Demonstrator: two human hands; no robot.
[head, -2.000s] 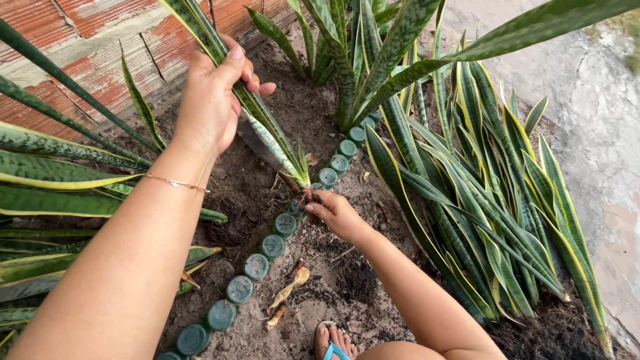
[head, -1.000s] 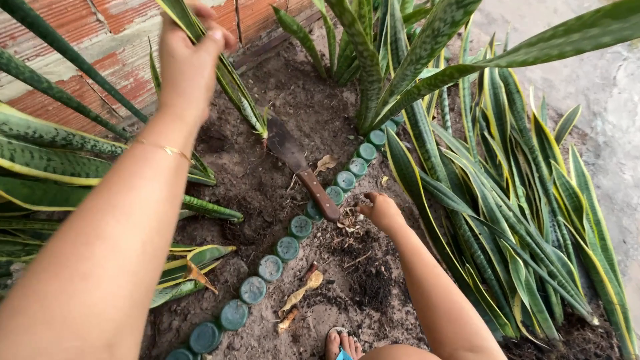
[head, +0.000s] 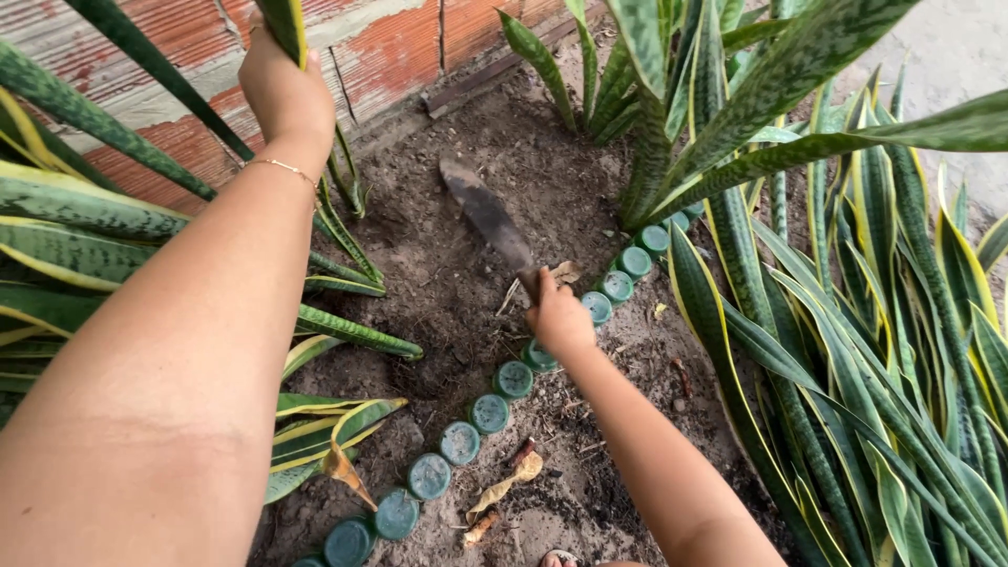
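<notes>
My left hand (head: 287, 94), with a thin bracelet at the wrist, is raised at the upper left before the brick wall and grips a yellow-edged snake plant leaf (head: 285, 24). Part of that plant is hidden behind my forearm. My right hand (head: 561, 315) is closed round the wooden handle of a large knife (head: 490, 213). Its broad, soil-stained blade points up and left over the bare soil (head: 417, 260). Right below the hand runs a curved row of green bottle bottoms (head: 513, 379) set in the ground.
Snake plants (head: 79, 228) crowd the left side, and another clump (head: 669, 150) grows at the upper right. A heap of snake plant leaves (head: 850, 331) lies at the right. Behind is a brick wall (head: 386, 59). Dry leaf pieces (head: 504, 488) lie near my foot (head: 557, 559).
My right hand has taken hold of the knife, which lay across the bottle row one second ago. My left hand has carried the plant away from the bottle row toward the wall.
</notes>
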